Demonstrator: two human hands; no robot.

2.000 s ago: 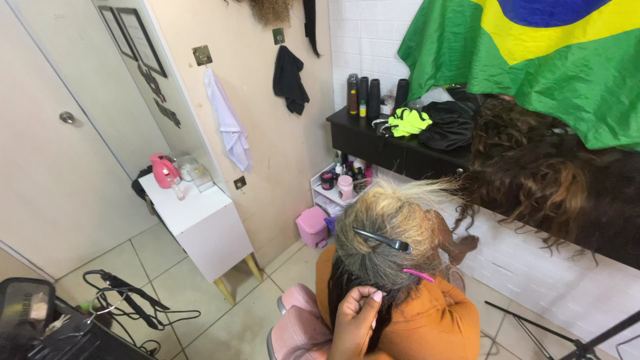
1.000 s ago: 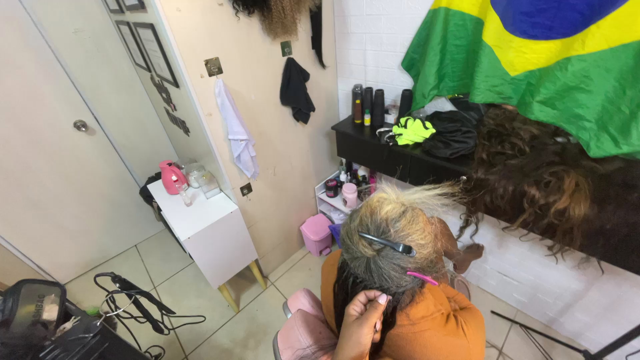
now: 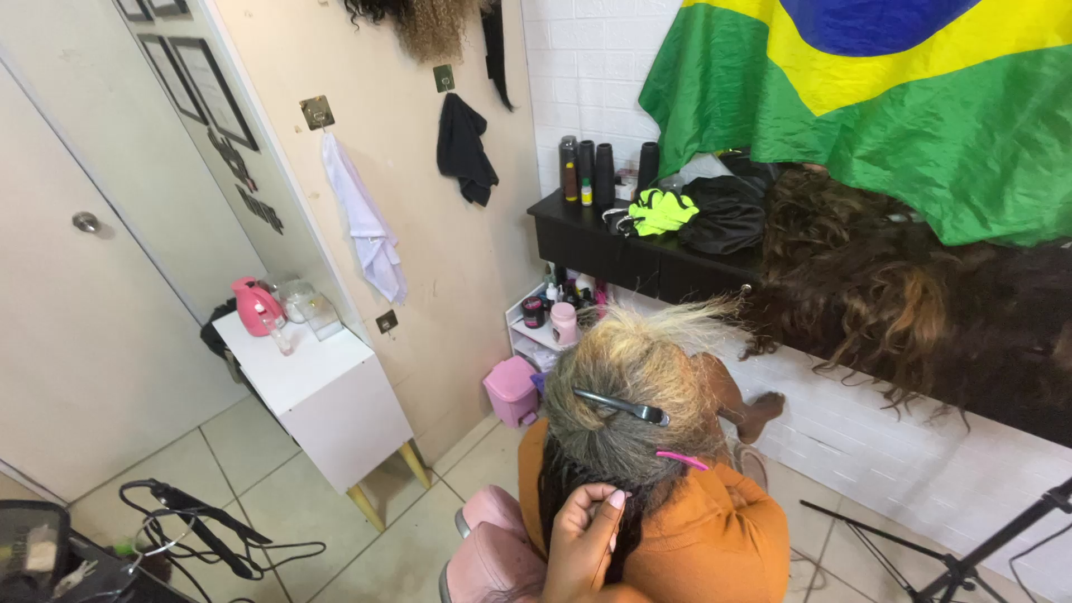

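A seated person in an orange top is seen from behind and above. Their hair is gray-blond and loose on top, with dark strands at the nape. A black hair clip crosses the back of the head, and a pink hair clip sits lower right. At the nape, my left hand pinches a thin strand of hair between thumb and fingertips; the strand is mostly hidden. My right hand cannot be made out.
A pink chair stands under the person. Left are a white cabinet and a corded styling iron. A black shelf holds bottles and wavy hair bundles. A tripod stands lower right.
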